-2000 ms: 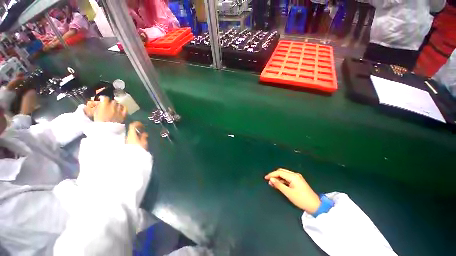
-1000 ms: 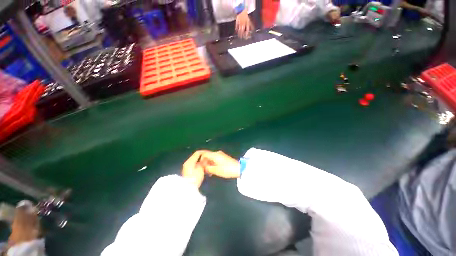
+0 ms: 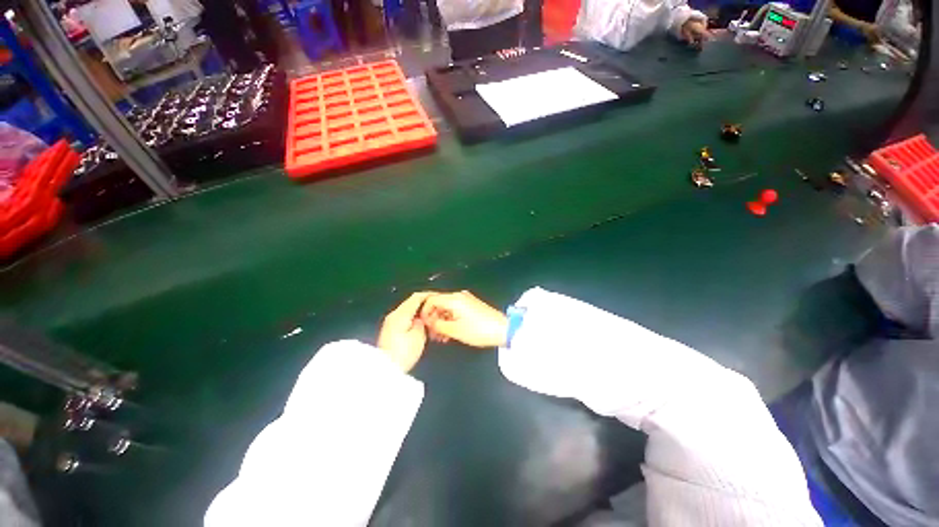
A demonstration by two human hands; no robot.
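My left hand and my right hand meet above the green bench, near the middle of the view. Their fingers are curled together at the fingertips. Whatever may be between them is hidden by the fingers, so I cannot tell if they hold something. A blue band is on my right wrist, at the edge of the white sleeve.
Silver units lie at lower left by a metal post. An orange-red tray, a dark tray of silver pieces and a black tray with white sheet stand at the far side. Red pieces and small parts lie right.
From two seconds to one second ago, the view swung right and my left hand came in and met my right. Since then, the hands stay together; another person's hand has left the black tray.
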